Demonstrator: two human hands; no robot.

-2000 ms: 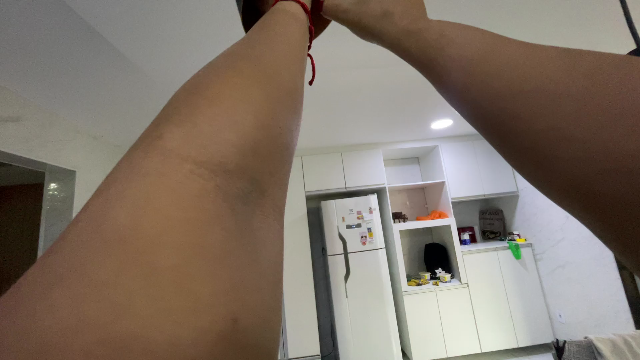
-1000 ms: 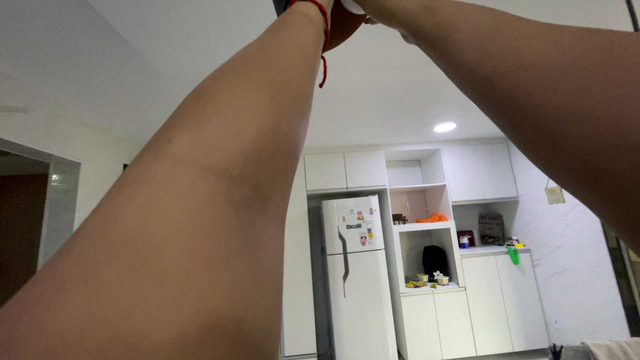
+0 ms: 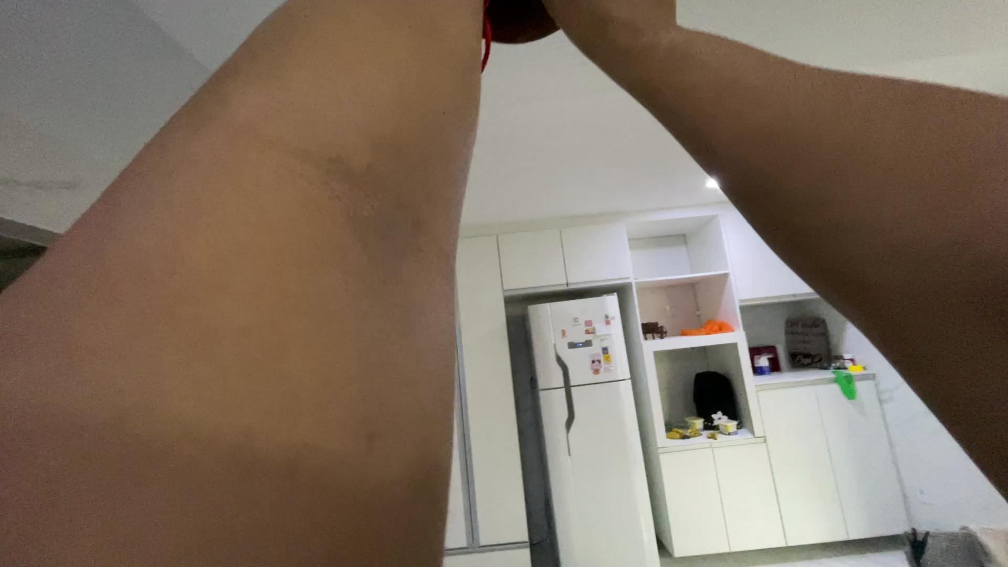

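Observation:
Both my bare forearms reach up toward the top edge of the head view. Beyond that edge lies my left hand, out of sight; a red cord (image 3: 487, 39) hangs at that wrist. Only the base of my right hand (image 3: 614, 14) shows at the top, its fingers cut off. Between the two wrists is the rounded lower part of a dark reddish-brown thing (image 3: 524, 22), which I cannot identify. My right hand's base is right beside it, but any grip on it is hidden.
Ahead stand a white refrigerator (image 3: 594, 465) with magnets and white cabinets (image 3: 827, 465). Open shelves (image 3: 685, 342) hold an orange item (image 3: 709, 327), a black item (image 3: 715, 398) and small tubs. A green cloth-like thing (image 3: 845, 384) hangs over the counter edge. A ceiling light (image 3: 713, 183) shines above.
The forearms fill more of the view and hide more of the ceiling light and right wall. My hands, partly seen at the top before, have moved farther out past the upper edge.

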